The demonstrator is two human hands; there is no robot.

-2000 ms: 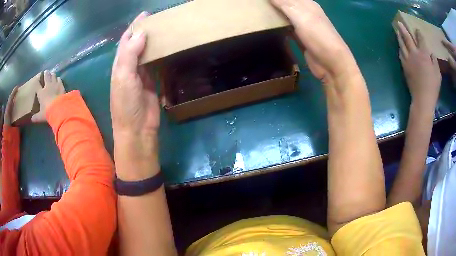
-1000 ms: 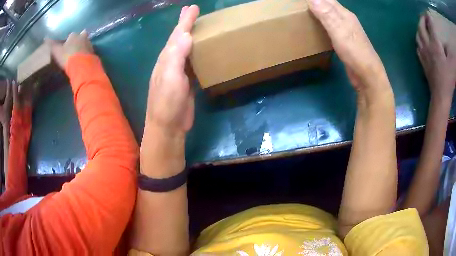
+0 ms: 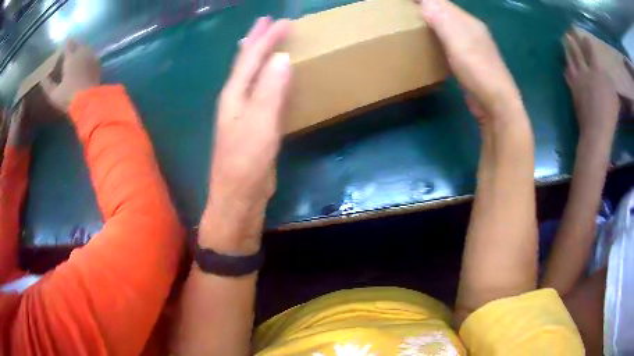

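A plain brown cardboard box (image 3: 361, 69) lies in front of me at the top middle, with its lid down over the front. My left hand (image 3: 254, 104) is at its left end, slightly blurred, with the fingers against the end and front corner. My right hand (image 3: 473, 59) is at its right end, with the fingertips at the top right edge. The box is held between both hands. Its contents are hidden, and its far side is cut off by the picture's edge.
The box is over a glossy green worktop (image 3: 334, 170) whose front edge runs below my hands. At the left, a person in orange sleeves (image 3: 122, 146) handles a brown box (image 3: 38, 76). At the right, another person's hand (image 3: 591, 83) is on a brown box (image 3: 612, 62).
The lid, raised over the open box two seconds ago, is down over the front. Since one second ago, my left hand's fingers have moved onto the front corner and the box has shifted slightly.
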